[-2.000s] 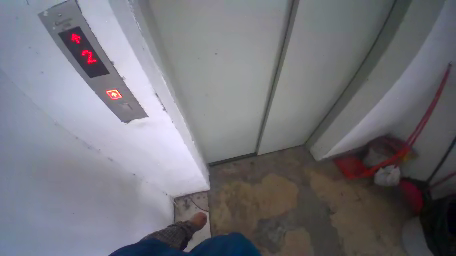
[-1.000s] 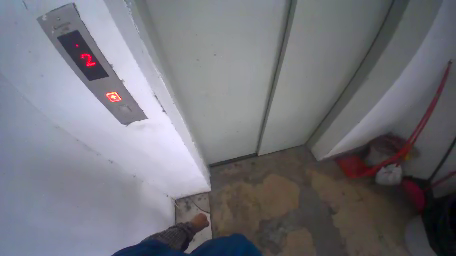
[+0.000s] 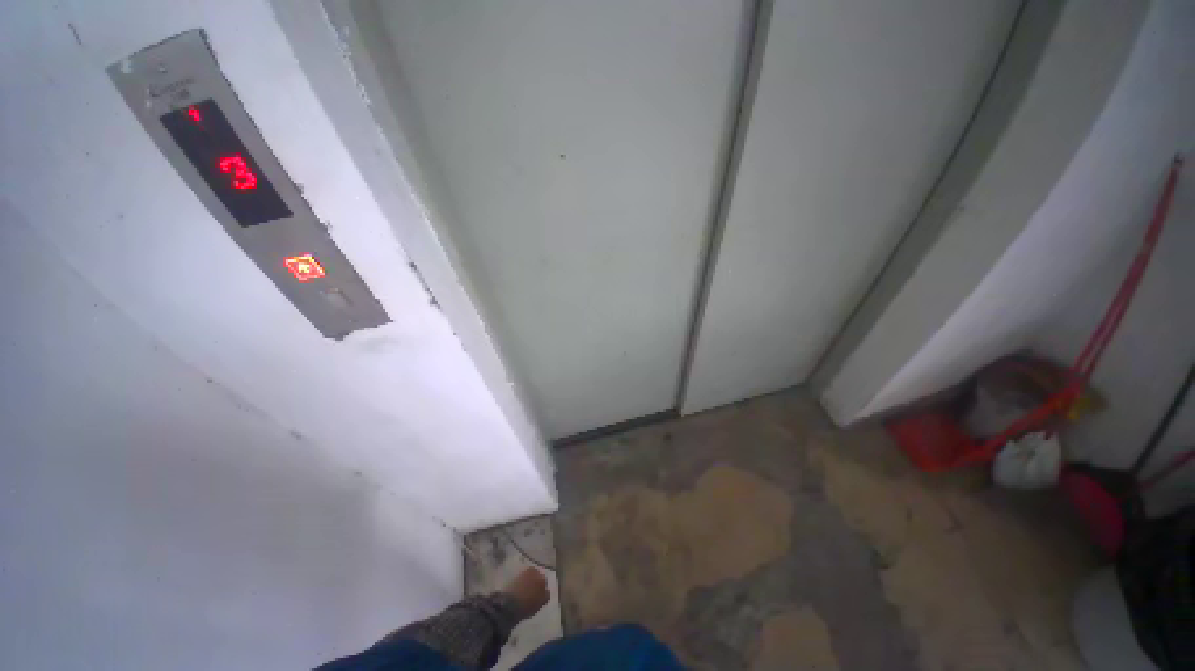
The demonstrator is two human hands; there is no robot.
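Note:
Pale grey-green lift doors (image 3: 590, 197) are closed in front of me. A narrow silver call panel (image 3: 249, 184) is on the white wall at the left, with a red up arrow, a red digit 3 and a lit square button. My left hand (image 3: 528, 591) is small and low in the picture, at the end of a grey patterned sleeve, away from the panel. Its fingers look curled, but I cannot tell whether it holds anything. My right hand is not in view.
A red dustpan (image 3: 934, 438) with a long red handle stands by the right wall, beside a white crumpled bag (image 3: 1026, 460). Dark and white containers are at the lower right edge. The concrete floor (image 3: 695, 524) is patchy.
The red digit on the panel has gone from 2 to 3. The view has shifted slightly. My left hand stays low beside the blue clothing.

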